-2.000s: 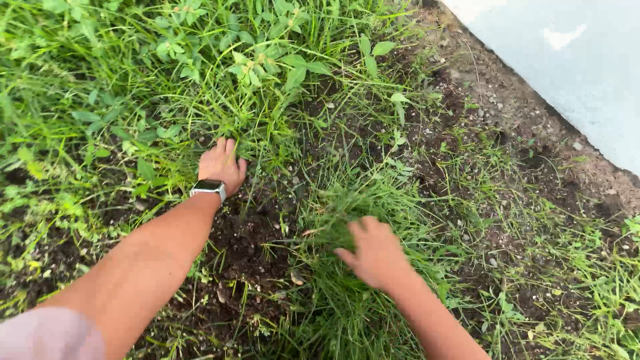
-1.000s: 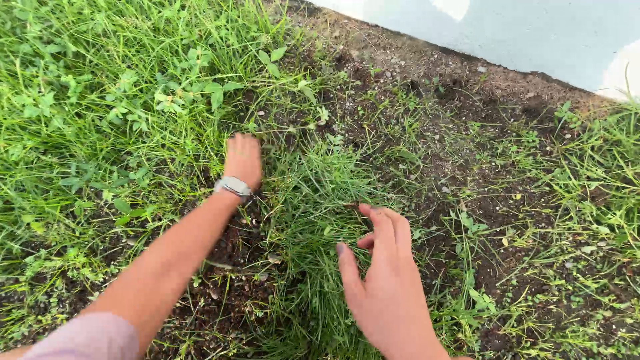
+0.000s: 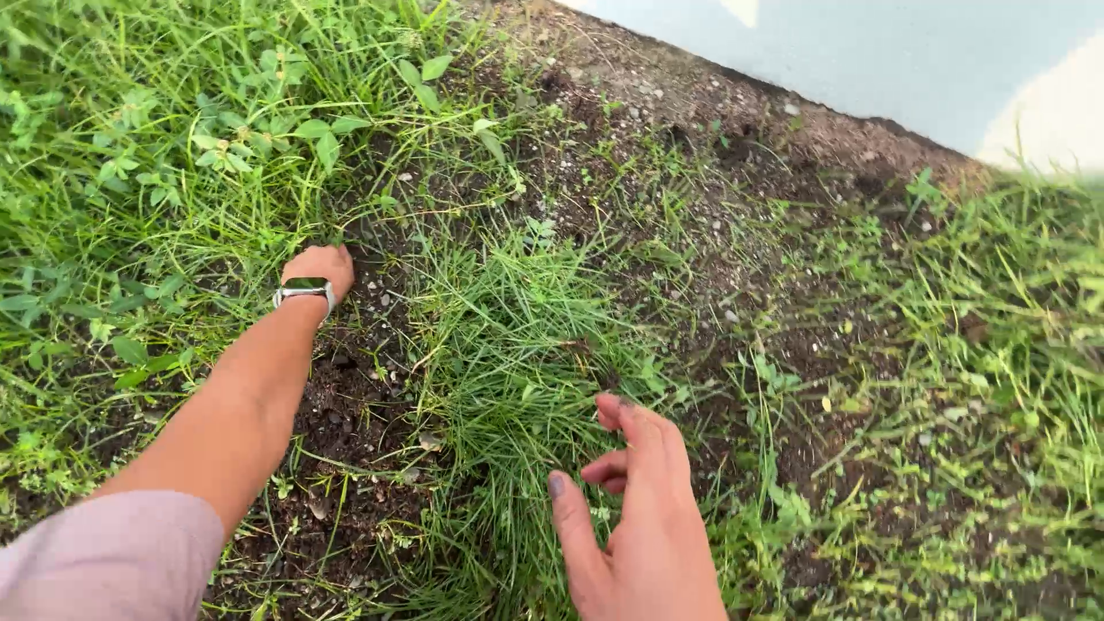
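My left hand [image 3: 321,269], with a watch [image 3: 305,286] on its wrist, reaches down to the soil at the edge of the standing grass [image 3: 216,190]. Its fingertips are hidden, so what it grips cannot be told. My right hand [image 3: 642,509] hovers over the lower right side of a heap of grass blades [image 3: 517,345], its thumb and fingers apart and nothing between them. Dirt marks the fingertips. Dark bare soil [image 3: 345,431] with small stones lies between my left forearm and the heap.
A pale blue and white wall [image 3: 862,60] meets the ground at the upper right, with a strip of gravelly dirt [image 3: 655,69] along its foot. Sparse weeds and low grass [image 3: 949,483] cover the ground on the right. Broad-leaved weeds [image 3: 323,138] grow at the upper left.
My right hand, over the grass heap two seconds ago, has drawn back toward its lower right side. My left hand stays low by the grass edge. The view has shifted and turned.
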